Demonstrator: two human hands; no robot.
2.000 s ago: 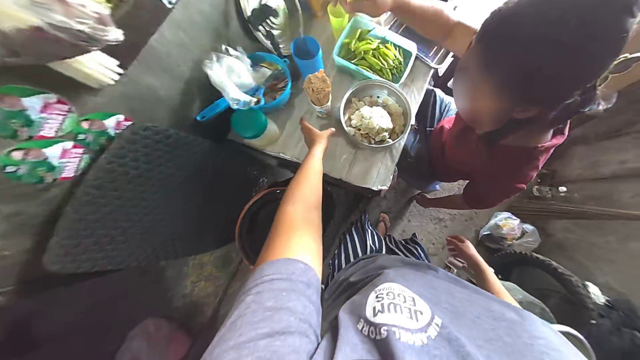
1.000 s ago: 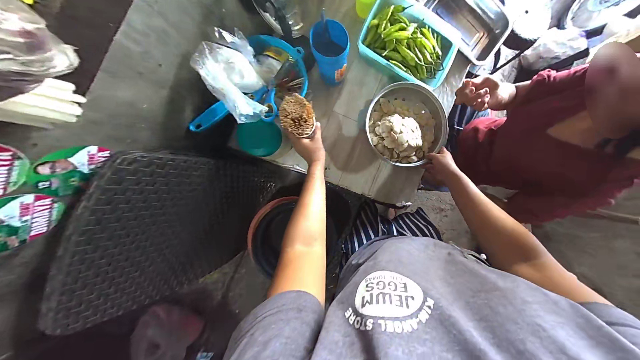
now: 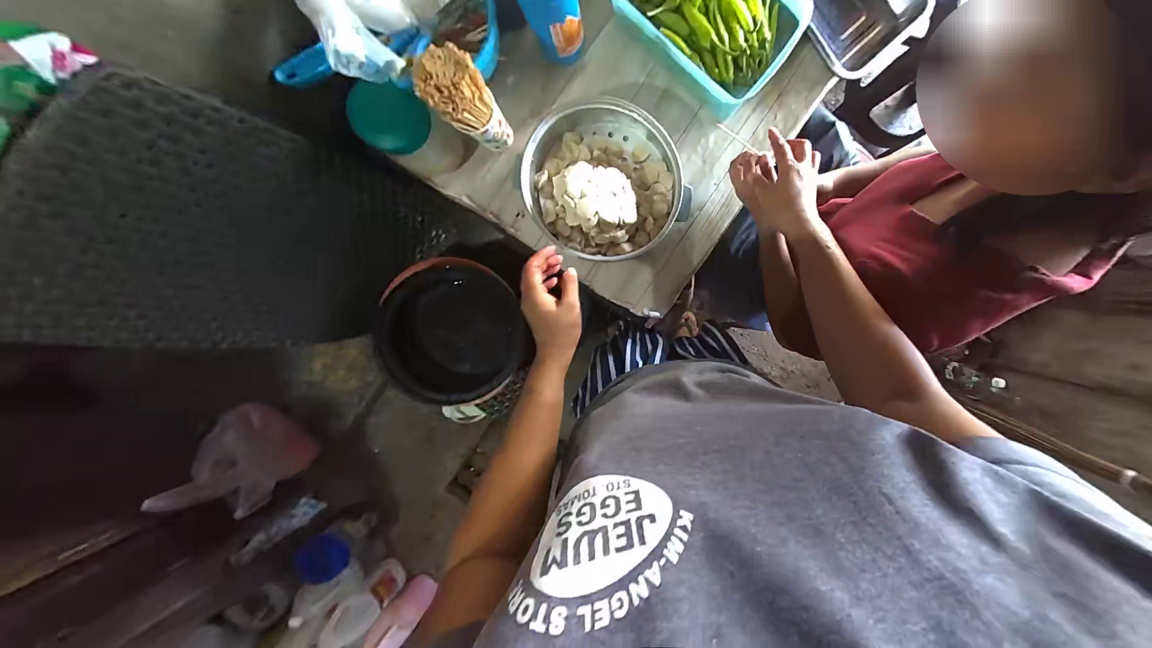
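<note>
My left hand (image 3: 552,304) is at the table's near edge, just below a metal colander (image 3: 605,180) of pale, flat round slices; its fingers are loosely curled with nothing visible in them. To the right of the table, my right hand (image 3: 785,184) is raised beside the other person's hand, which it partly hides. A thin white stick (image 3: 738,137) shows at its fingertips, but which hand holds it is unclear. Left of the colander stands a cup (image 3: 494,129) packed with thin wooden sticks (image 3: 453,87). A teal tray (image 3: 720,97) of green chili peppers (image 3: 715,31) sits beyond.
A person in a red top (image 3: 954,252) is at the right. A teal-lidded jar (image 3: 389,117), a blue tumbler (image 3: 551,27) and a blue basket (image 3: 489,45) stand on the table (image 3: 504,189). A dark round tub (image 3: 453,333) is below its edge, beside a woven surface (image 3: 162,207).
My left hand has let go of the cup of sticks and moved back to the table's edge. My right hand has left the colander's rim and moved up beside the other person's hand.
</note>
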